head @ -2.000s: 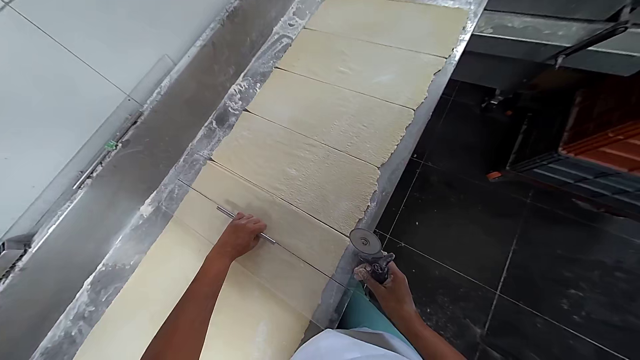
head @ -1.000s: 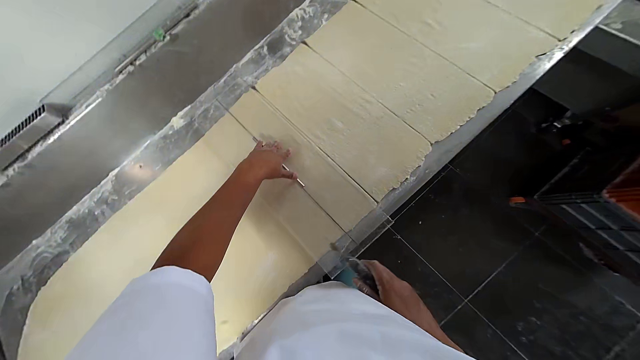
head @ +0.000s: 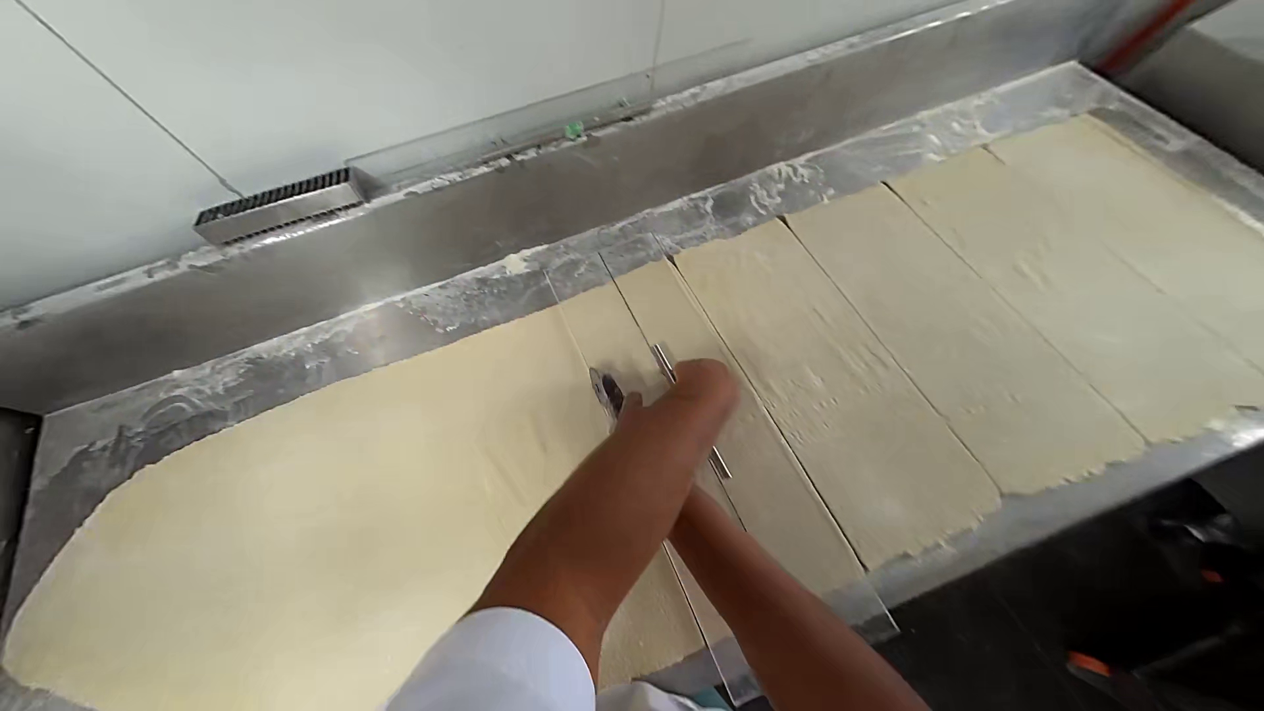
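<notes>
A long sheet of pale dough (head: pixel 296 513) lies on the floured metal worktop (head: pixel 74 444), its right part cut into wide strips. Across it rests a clear plastic cutting guide (head: pixel 780 494) with a metal bar handle (head: pixel 721 462). My left hand (head: pixel 706 383) is closed around this handle. My right arm passes beneath my left forearm, and my right hand (head: pixel 633 407), mostly hidden by it, holds a wheel cutter (head: pixel 605 388) at the guide's left edge. The cutter's lower part is hidden.
A raised metal backsplash (head: pixel 474 222) runs behind the worktop, below a white wall. A small vented metal fixture (head: pixel 281 207) and a green bit (head: pixel 574 129) are at its top edge. Dark floor and an orange-marked object (head: pixel 1089 664) show at lower right.
My right hand with the wheel cutter has moved from the worktop's near edge across the dough, along the guide, to beyond my left forearm. My left hand stays on the handle. The view has turned.
</notes>
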